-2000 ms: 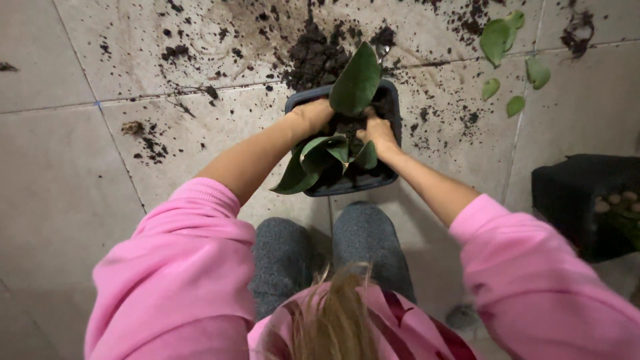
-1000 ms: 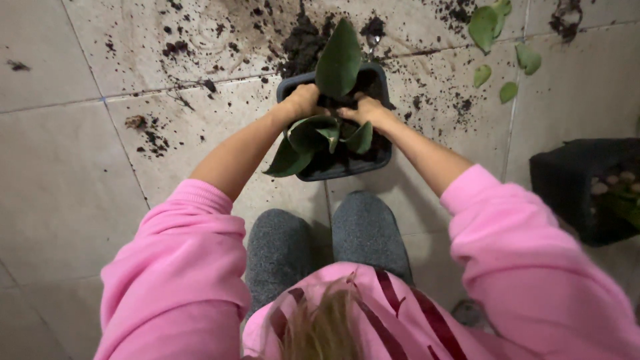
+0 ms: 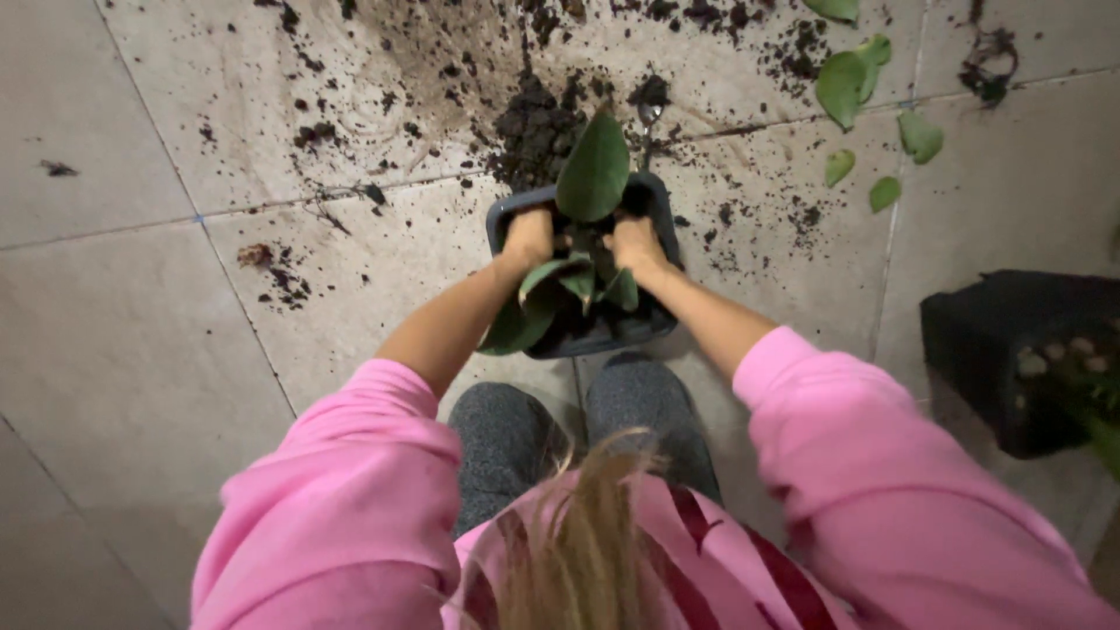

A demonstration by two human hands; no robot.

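Note:
A dark square plastic pot [image 3: 602, 343] stands on the tiled floor in front of my knees. It holds dark soil and a plant with broad green leaves [image 3: 595, 168], one upright at the far side and several curling at the near side. My left hand [image 3: 530, 236] reaches into the pot's left part, beside the plant's base. On the other side of the stems, my right hand [image 3: 635, 241] is down in the pot as well. The fingertips of both hands are mostly hidden by soil, shade and leaves, so their grip does not show.
A heap of dark soil [image 3: 535, 131] touches the pot's far side, with a metal spoon [image 3: 648, 115] to its right. Crumbs of soil lie scattered across the tiles. Loose green leaves [image 3: 842, 87] lie at upper right; a black planter [image 3: 980, 337] stands at the right.
Both hands stay inside the pot, shifting only slightly about the plant's base. The upright leaf leans a little differently.

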